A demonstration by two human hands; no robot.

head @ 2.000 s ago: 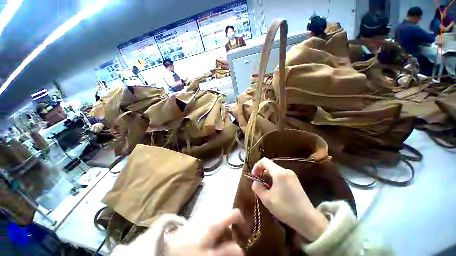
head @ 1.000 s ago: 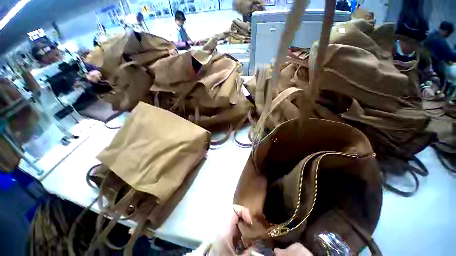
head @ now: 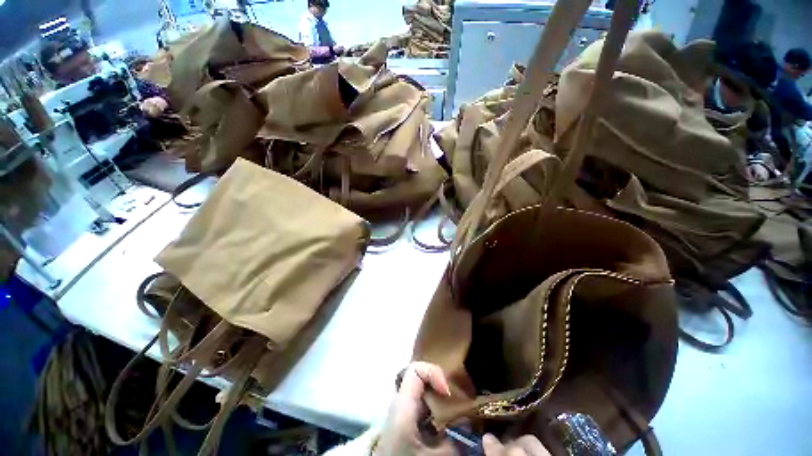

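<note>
An open brown bag [head: 570, 240] stands in front of me with its mouth up and its long straps [head: 525, 98] rising. Inside, a gold-toothed zipper [head: 566, 312] curves along the pocket opening, its metal end low by the near rim. My left hand [head: 415, 405] pinches the bag's near left rim, thumb on top. My right hand [head: 519, 444] is cut off by the bottom edge, just right of it. Small grey metal snips [head: 465, 437] show at its fingertips, partly hidden. A shiny, crumpled clear wrap [head: 580, 434] lies inside the bag, near the right hand.
A flat tan bag [head: 267, 245] lies at left on the white table [head: 334, 343], straps hanging over the edge. Heaps of brown bags stand behind it [head: 352, 134] and at right [head: 650, 125]. A grey cabinet [head: 494, 58], sewing machine [head: 85, 111] and other workers are beyond.
Since the first frame the bag mouth has opened towards me, and both hands have moved to its near rim. Over the last second the view has shifted slightly; the hands remain close together.
</note>
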